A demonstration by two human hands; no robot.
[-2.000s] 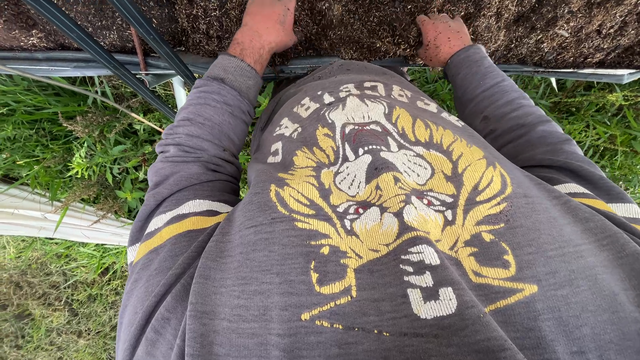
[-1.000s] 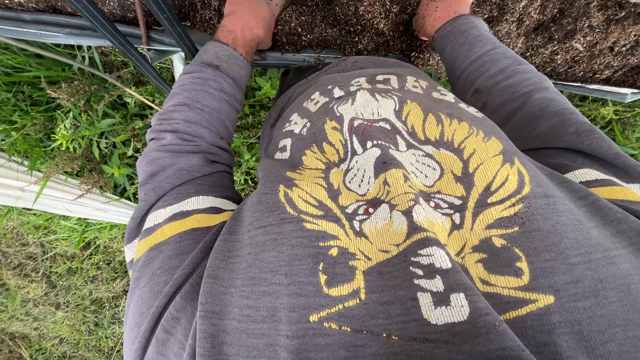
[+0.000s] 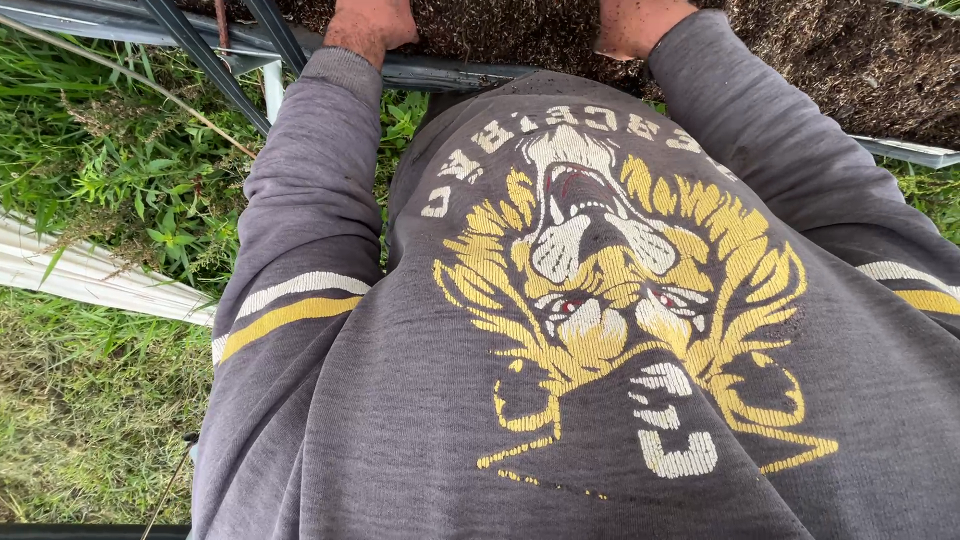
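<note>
Dark brown, crumbly soil [image 3: 510, 30] fills a raised trough along the top of the view. My left hand [image 3: 375, 22] is over the near part of this soil, left of centre, with its fingers cut off by the top edge. Farther right, my right hand [image 3: 637, 26] is at the soil too, specked with dirt, and its fingers also lie out of view. Whether either hand holds anything is hidden. Between my arms, my grey printed sweatshirt [image 3: 600, 315] covers most of the view and reaches up to the trough's near edge.
The trough's grey plastic-lined edge [image 3: 450, 75] runs crosswise below the soil. Dark straps or bars [image 3: 206, 60] slant down beside my left forearm, near a pale metal post [image 3: 272, 86]. Green weeds [image 3: 165, 195] and a white sheet [image 3: 90, 270] lie at the left, with grass [image 3: 90, 405] below.
The view has shifted, so both hands sit nearer the top edge and their fingers, partly visible two seconds ago, are out of frame.
</note>
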